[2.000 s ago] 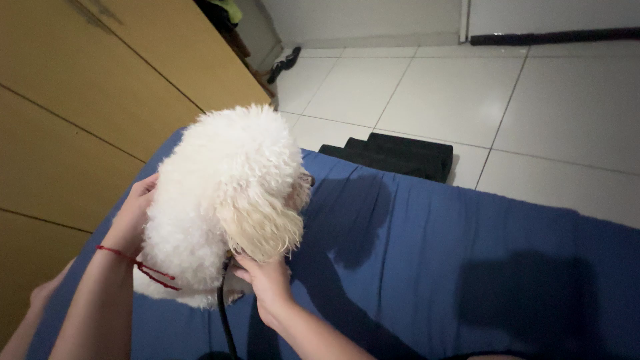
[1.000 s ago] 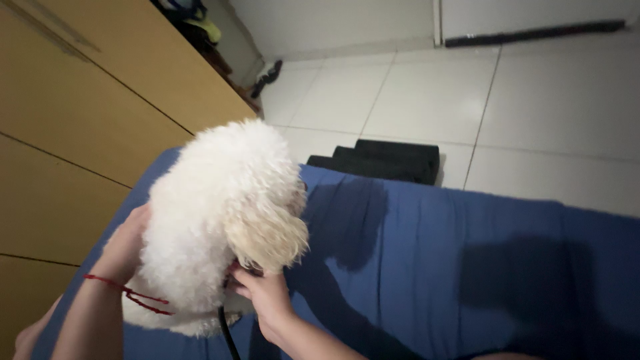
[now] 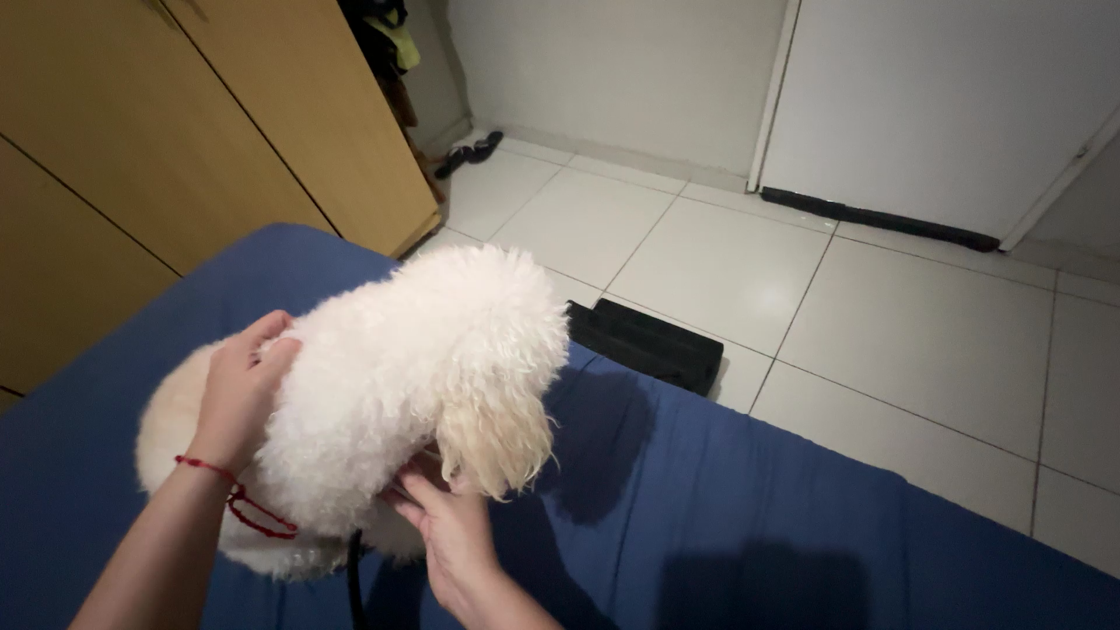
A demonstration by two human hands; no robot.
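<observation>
A white curly-haired dog (image 3: 376, 376) with a cream-coloured ear (image 3: 496, 442) is on a bed with a blue sheet (image 3: 744, 490). On the dog's back rests my left hand (image 3: 249, 376), its fingers partly in the fur; a red cord bracelet (image 3: 236, 499) circles that wrist. Beneath the dog's head and ear, my right hand (image 3: 451, 534) reaches toward its neck, and its fingertips are partly hidden by fur. A black strap or cord (image 3: 354, 582) runs down from under the dog, beside my right hand. What the fingers of either hand grip cannot be told.
Black pet steps (image 3: 652, 341) stand on the white tiled floor (image 3: 717, 271) beyond the bed's edge. A wooden wardrobe (image 3: 236, 114) rises at the left. Dark footwear (image 3: 470, 155) lies near the wall corner. A white door (image 3: 927, 114) has a black draught stopper (image 3: 875, 220) along its bottom.
My left hand now lies higher on the dog's back, with more of its fingers in sight. More of the dog's hindquarters shows at the left. The view has shifted.
</observation>
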